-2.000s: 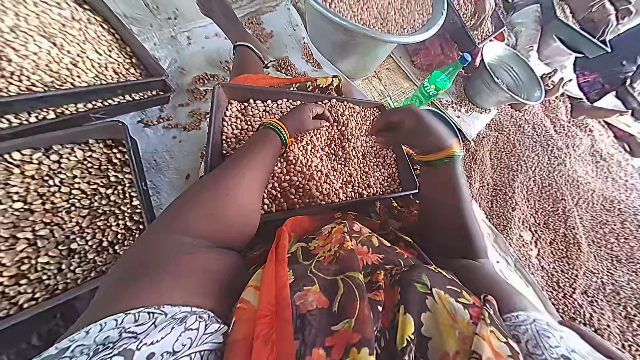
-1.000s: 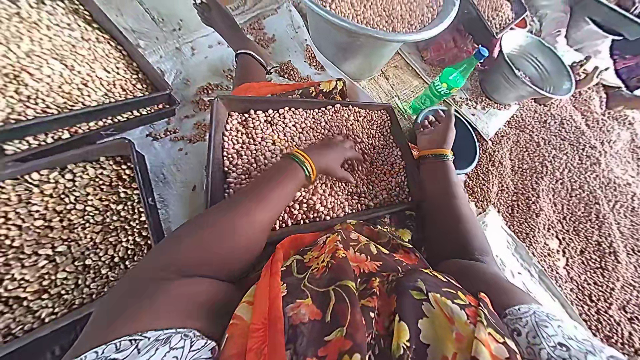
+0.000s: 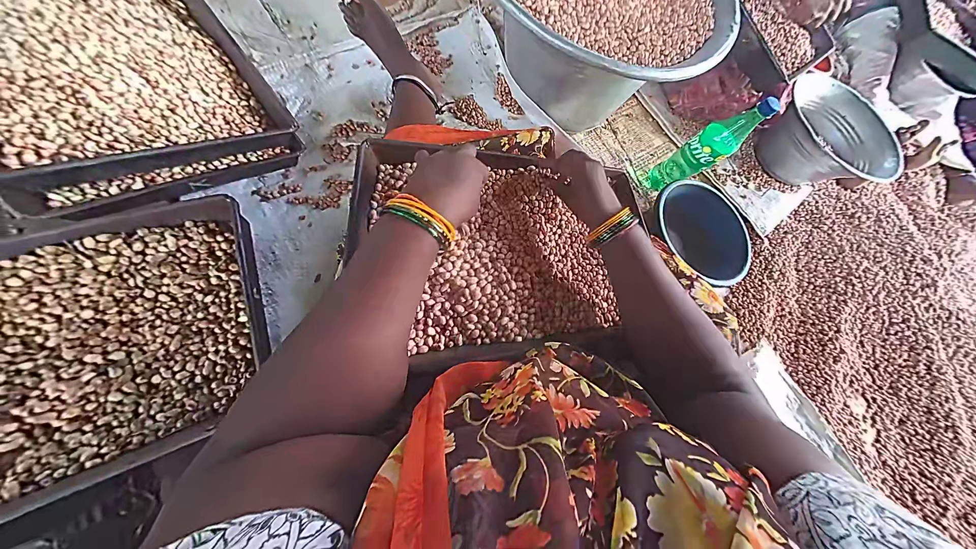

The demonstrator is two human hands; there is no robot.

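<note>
A dark rectangular tray (image 3: 358, 202) of reddish-brown nuts or seeds (image 3: 488, 290) rests at my lap, on floral cloth. Over its far left part is my left hand (image 3: 450, 183), fingers curled downward near the far rim; whether it holds any nuts is hidden. At the far right corner of the tray my right hand (image 3: 581, 183) is bent inward, its fingertips by the nuts, and its grip cannot be made out. Between the hands the nuts lie unevenly, with a ridge toward the right side. Bangles circle both wrists.
Trays of paler nuts (image 3: 248, 290) stand at the left. A large metal tub (image 3: 564, 84) of nuts is beyond my tray. At the right are a dark-inside bucket (image 3: 705, 232), a green plastic bottle (image 3: 705, 149), a metal bucket (image 3: 823, 137) and a big heap of nuts (image 3: 877, 328). Other people sit at upper right.
My right hand has moved from beside the bucket and bottle back to the tray's far right corner. My left hand has gone from the middle of the nuts to the far left part.
</note>
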